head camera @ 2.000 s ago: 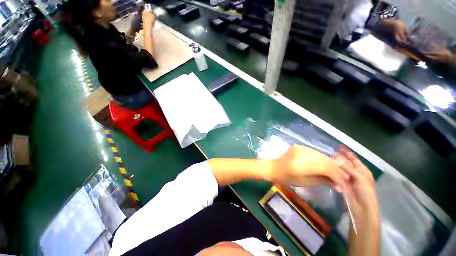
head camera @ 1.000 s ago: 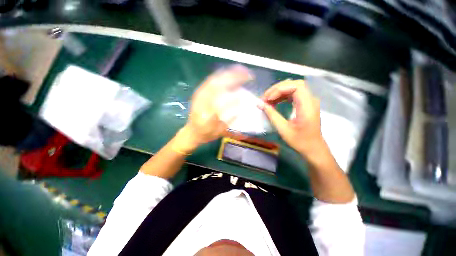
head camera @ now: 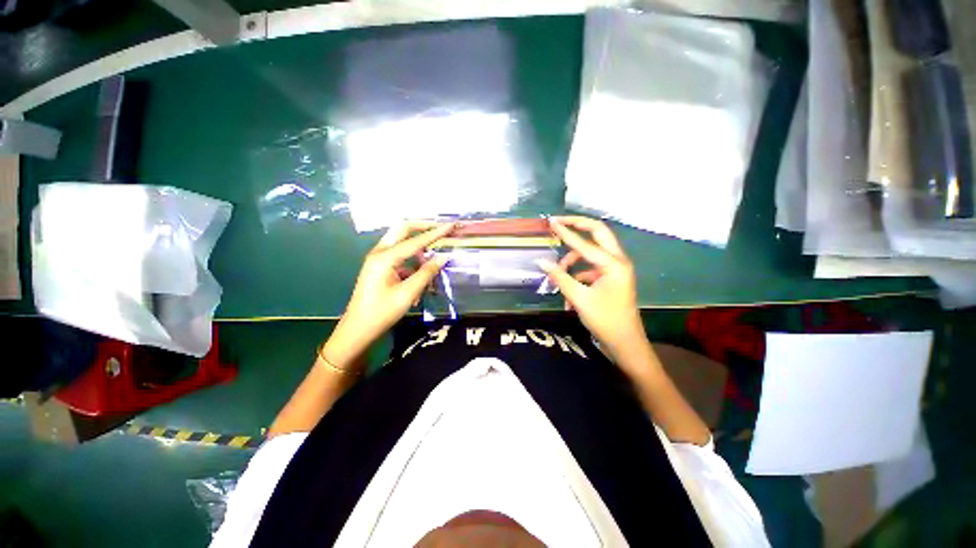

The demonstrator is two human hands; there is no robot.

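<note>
The fixture [head camera: 503, 228], with a reddish bar and yellow edge, lies at the bench's near edge. A dark housing with a glossy face seems to sit in it, partly hidden by glare. A clear film piece [head camera: 494, 270] lies over the fixture and hangs past its near side. My left hand [head camera: 405, 270] pinches the film's left end, fingertips at the fixture's left corner. My right hand [head camera: 586, 262] pinches its right end at the right corner. Exact finger contact is hard to see under the glare.
A crumpled white bag [head camera: 128, 257] and a dark block [head camera: 120, 128] are at the left. Clear sheets [head camera: 428, 161] lie beyond the fixture under glare. A film stack [head camera: 669, 128] is right of centre. Layered sheets and a tray [head camera: 899, 139] with dark housings are far right.
The view has turned down to the bench. My hands have come down from above the bench to the fixture, spread to its two ends, with the film now over it.
</note>
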